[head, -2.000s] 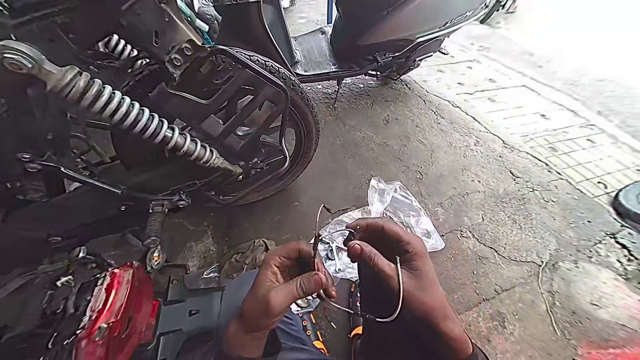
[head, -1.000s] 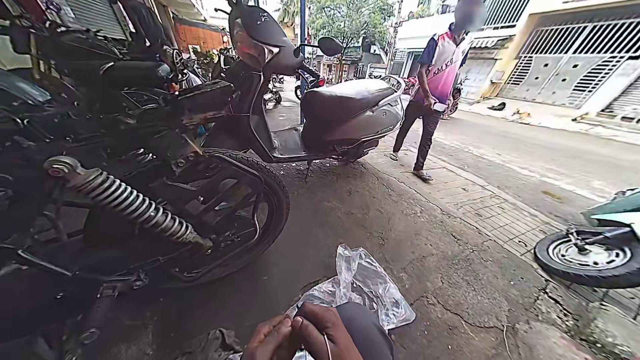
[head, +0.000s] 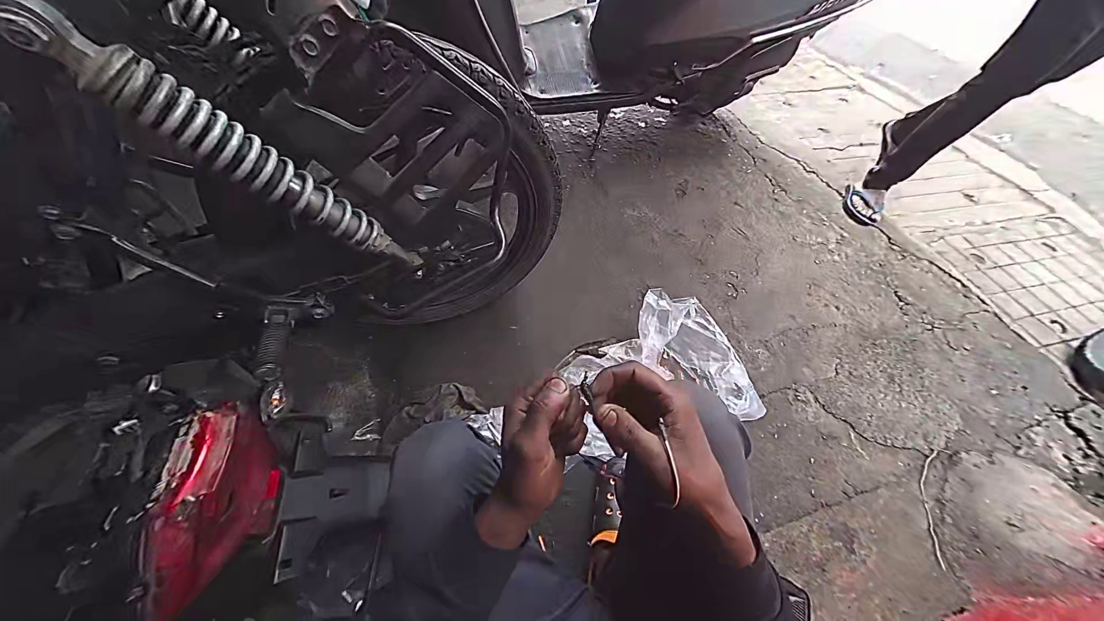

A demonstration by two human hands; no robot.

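Note:
Between my knees, my left hand [head: 536, 448] and my right hand [head: 660, 435] nearly meet at the fingertips. A small dark piece [head: 586, 392], too small to name, is pinched between the thumb and fingers of my right hand. The left fingertips are closed together beside it; whether they grip its thin end or a wire is hidden. A thin pale wire [head: 671, 466] curves out over the right palm toward the wrist. Behind and below the hands, a clear plastic bag [head: 703, 349] lies on the ground.
A motorcycle's coil-spring shock absorber [head: 233, 147] and rear wheel [head: 539, 190] stand at the left. A red tail light [head: 203, 509] lies at lower left. A parked scooter [head: 690, 52] is ahead. A person's sandalled foot [head: 864, 205] is at right on the pavement. A dark cloth [head: 444, 410] lies by my knee.
Two seconds ago the hands were farther apart with the wire looped between them; now the fingertips are close together. The view tipped up to the street and back down. The walking person has come nearer.

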